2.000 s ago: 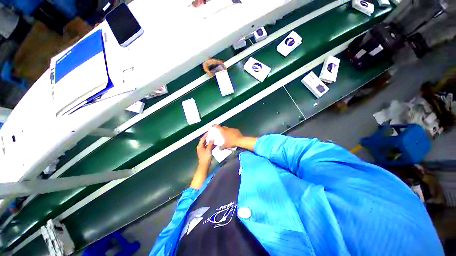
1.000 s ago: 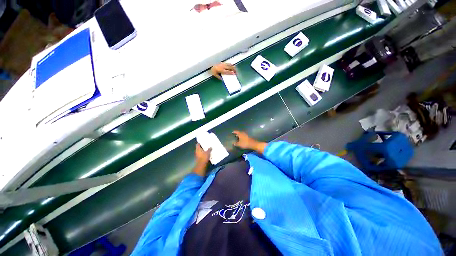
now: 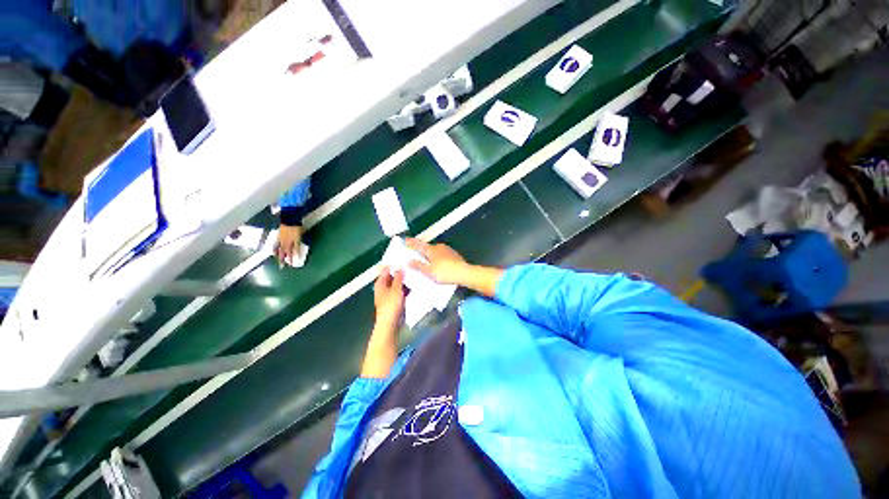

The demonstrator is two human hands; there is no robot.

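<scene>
My left hand (image 3: 389, 292) and my right hand (image 3: 441, 263) hold a small white box piece (image 3: 403, 255) between them, above the dark green side surface (image 3: 322, 375). The piece is plain and overexposed, so its exact shape is hard to tell. More flat white pieces (image 3: 426, 295) lie or hang just below my hands; I cannot tell if they touch the surface. A plain white box (image 3: 390, 211) lies on the green conveyor belt (image 3: 336, 234) just beyond my hands, and another plain white box (image 3: 447, 155) lies farther right.
Printed retail boxes lie on the belt (image 3: 510, 122) and side surface (image 3: 580, 172). Another person's hand (image 3: 289, 246) reaches onto the belt. A white shelf (image 3: 263, 127) holds a phone (image 3: 186, 114) and papers (image 3: 122, 200). A maroon bag (image 3: 704, 78) and blue stool (image 3: 780, 273) are right.
My right hand, apart from the white piece a second ago, is back on it with my left. The other person's hand has left the right-hand plain box and now shows farther left.
</scene>
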